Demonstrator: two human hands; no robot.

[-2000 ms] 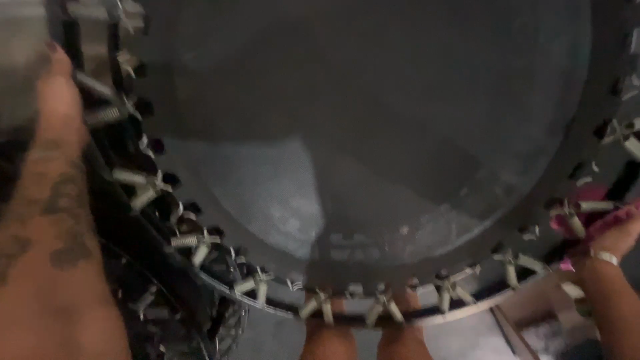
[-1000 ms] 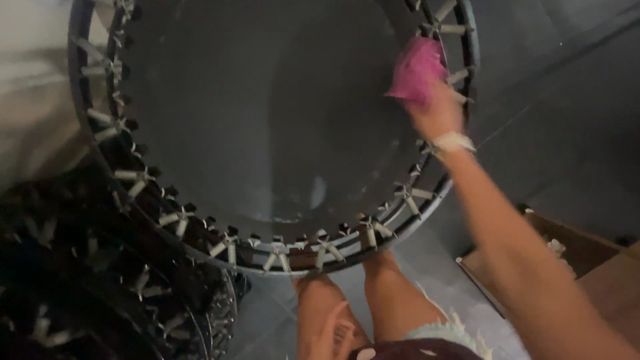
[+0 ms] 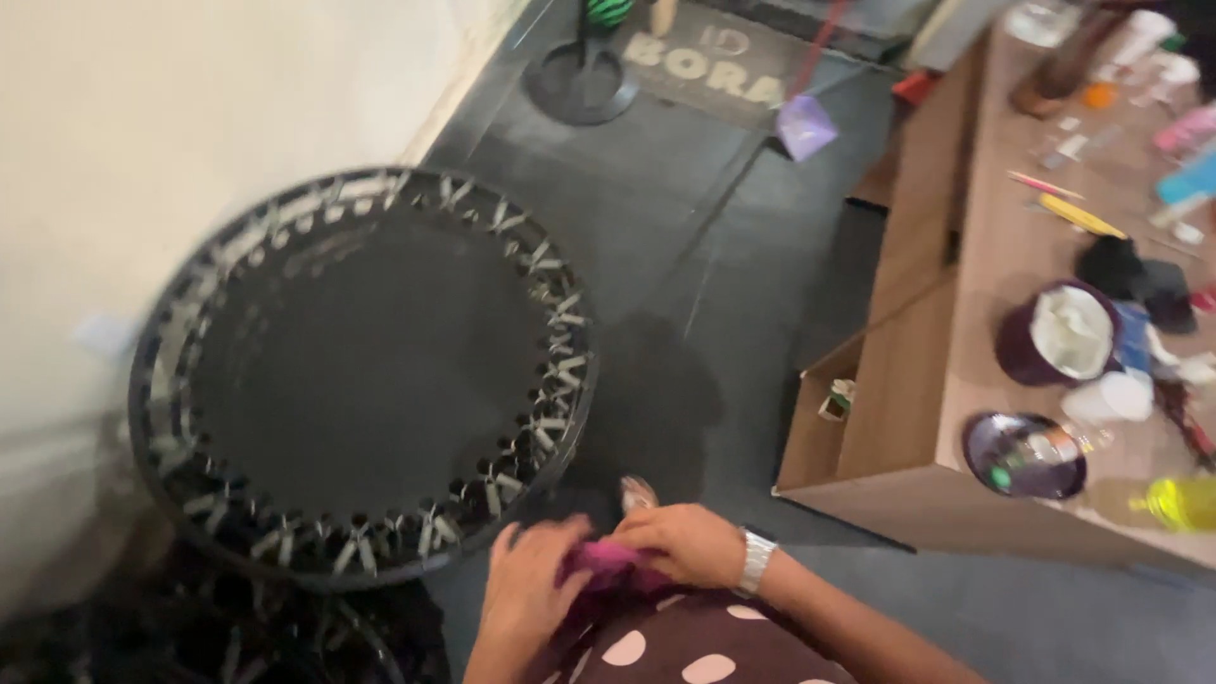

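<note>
A pink cloth [image 3: 608,562] is bunched between my two hands, in front of a dark polka-dot garment. My right hand [image 3: 679,543], with a silver watch at the wrist, grips the cloth's right side. My left hand [image 3: 537,570] is blurred, its fingers curled at the cloth's left side; how firmly it holds is hard to tell. Left of my hands, a round mini trampoline [image 3: 370,361] with a black mat and pale elastic straps leans near the wall, touched by neither hand.
More trampolines [image 3: 237,627] lie stacked at lower left. At right stands a wooden desk [image 3: 978,332] with a purple bucket [image 3: 1021,332], a dark bowl [image 3: 1026,475] and a yellow bottle [image 3: 1183,503]. A purple dustpan [image 3: 806,126], a doormat [image 3: 703,62] and a round stand base [image 3: 581,84] are farther off.
The right hand has left the trampoline mat with the pink cloth and come back near my body. The left hand has come to the cloth. The view has swung to show the desk.
</note>
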